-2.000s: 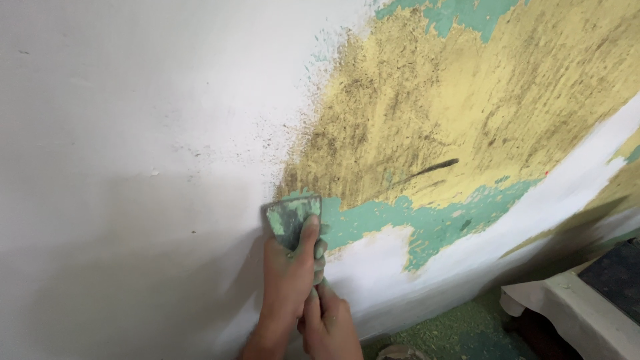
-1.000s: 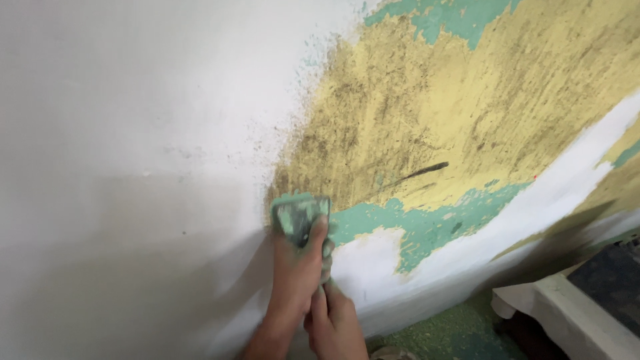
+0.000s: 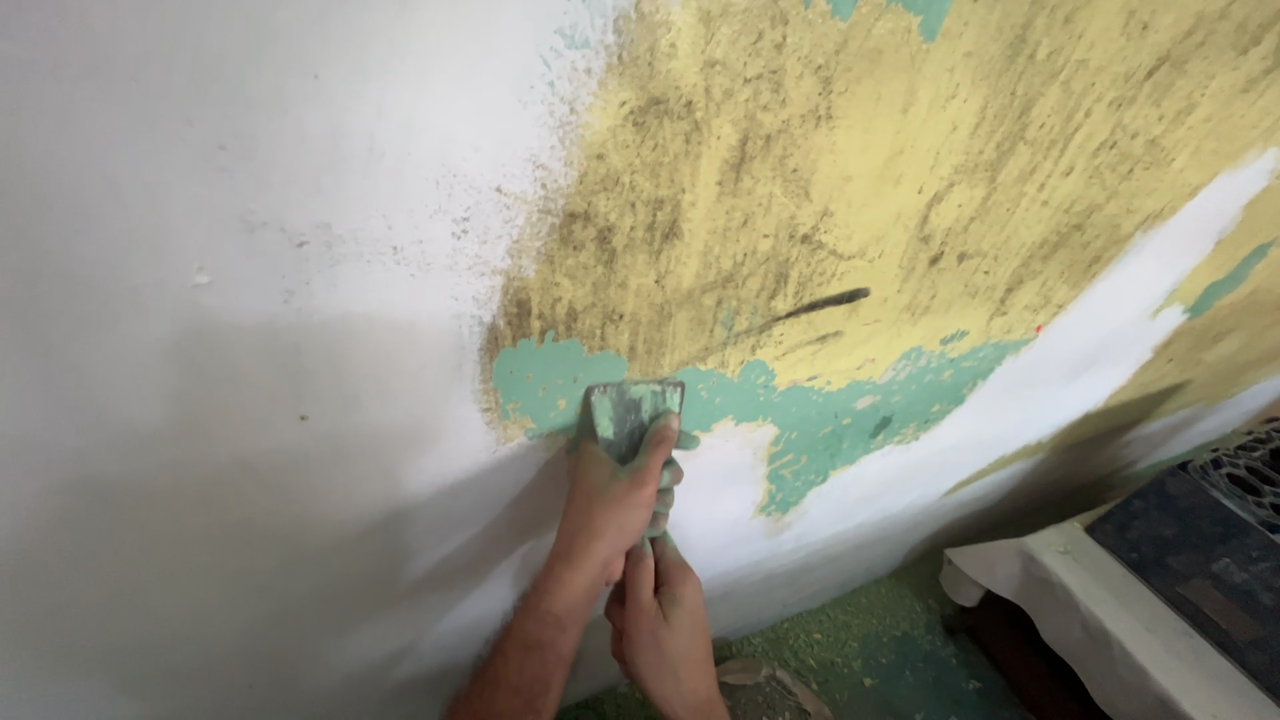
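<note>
A flat scraper with a paint-smeared metal blade [image 3: 637, 410] rests against the wall, its edge at the lower border of a mottled yellow area [image 3: 720, 200]. My left hand [image 3: 625, 490] grips it close to the blade, thumb pressed on the blade's face, fingers wrapped round at the right. Below, my right hand [image 3: 665, 625] is closed around the lower end of its handle, which is mostly hidden. Green paint [image 3: 550, 385] shows left of the blade, and a ragged green band [image 3: 830, 410] runs to its right. Green residue coats the fingers.
White wall surface [image 3: 250, 300] spreads at the left. A dark streak [image 3: 825, 303] marks the yellow area. Green flakes lie on the floor [image 3: 870, 640]. At the lower right stands a piece of furniture with a white cloth [image 3: 1060, 570] and a dark top [image 3: 1190, 580].
The scraper and both hands have moved right along the wall since one second ago. A green patch now shows where the blade was. The view has shifted slightly.
</note>
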